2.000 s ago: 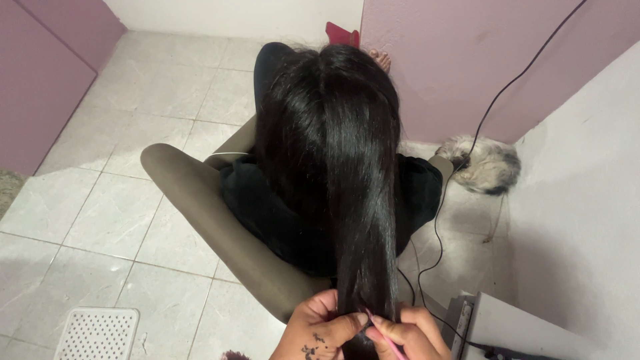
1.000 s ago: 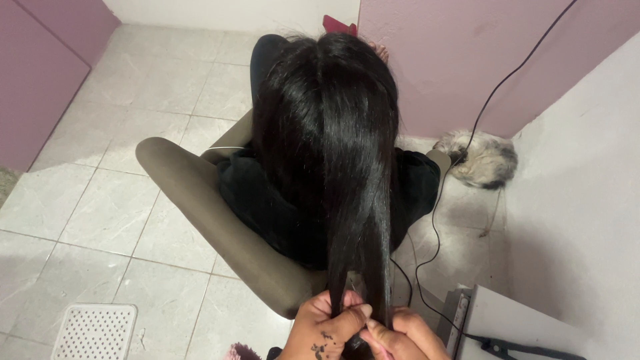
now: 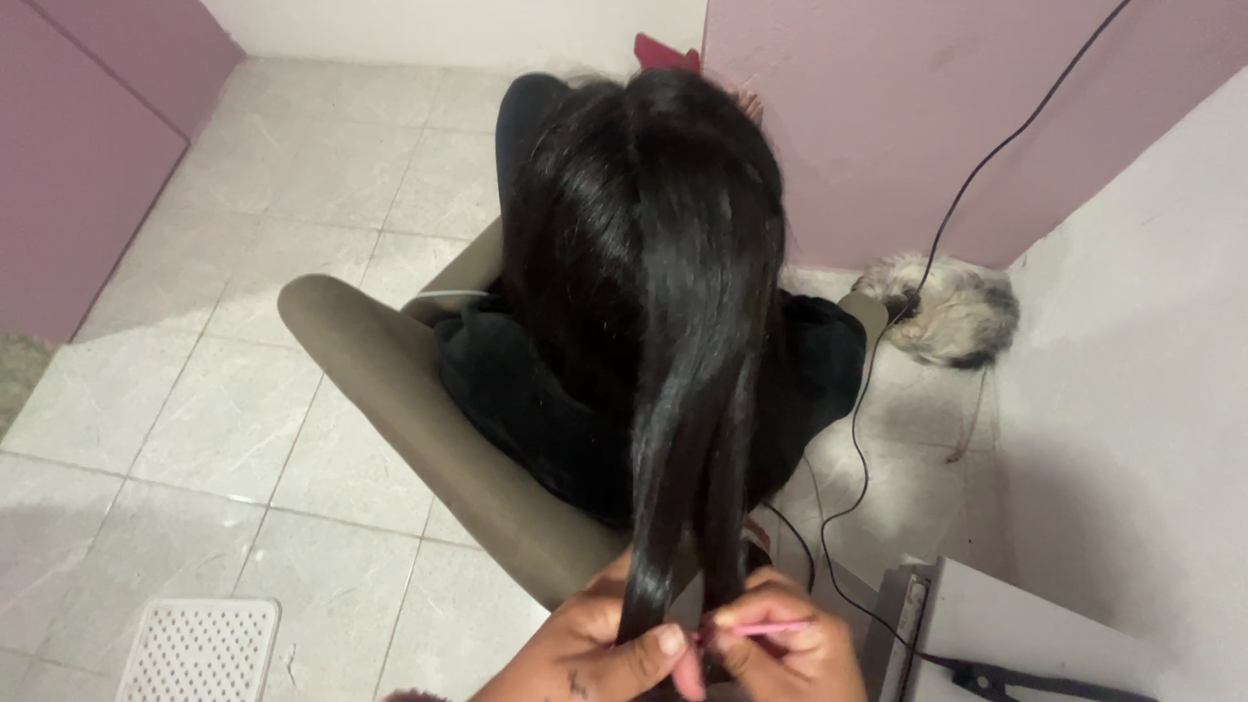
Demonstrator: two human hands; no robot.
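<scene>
A seated person's long, straight dark hair (image 3: pixel 682 370) hangs toward the camera, parted on top and split lower down into two strands. My left hand (image 3: pixel 604 643) grips the left strand between thumb and fingers. At the right strand, my right hand (image 3: pixel 780 634) pinches hair and also holds a thin pink stick-like tool (image 3: pixel 770 628), most of it covered by the fingers. The two hands nearly meet at the bottom centre. The hair ends are hidden or out of view below.
The person's bent leg (image 3: pixel 468 458) stretches across the tiled floor. A furry animal (image 3: pixel 951 312) lies by the pink wall at right. A black cable (image 3: pixel 858 439) runs down to a black appliance (image 3: pixel 1014 678) on a white surface (image 3: pixel 1033 624). A perforated white mat (image 3: pixel 200 648) lies lower left.
The hair, one broad length near the hands two seconds ago, now shows a wide gap between two strands. The pink tool sticks out to the right from my right hand.
</scene>
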